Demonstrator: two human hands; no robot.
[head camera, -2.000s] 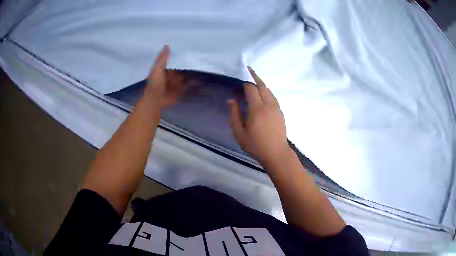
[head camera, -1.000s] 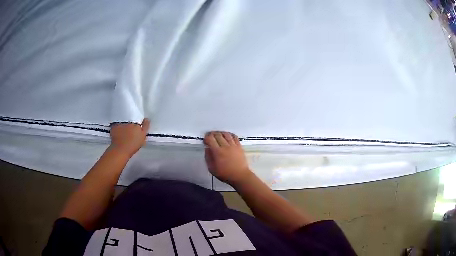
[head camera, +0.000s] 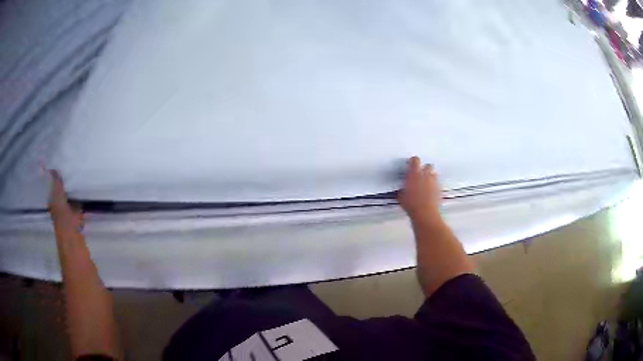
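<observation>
A pale blue-white fabric ply (head camera: 282, 92) covers the table, mostly smooth, with dark ripples at the left. Its near edge is stretched between my hands, with a dark line (head camera: 233, 206) beneath it. My left hand (head camera: 62, 201) is at the edge on the far left, slightly blurred, and appears to hold the fabric edge. My right hand (head camera: 421, 185) is at the edge right of centre, fingertips on the ply, thumb side blurred; its grip on the edge is not clear.
A white underlay (head camera: 268, 250) extends past the stacked edges along the near side of the table. A tan floor (head camera: 374, 303) lies below it. Coloured items and a bright patch show at the right rim.
The folded-back dark face is no longer seen. My hands have moved far apart along the edge, left hand leftward and right hand rightward. The folds between them have flattened.
</observation>
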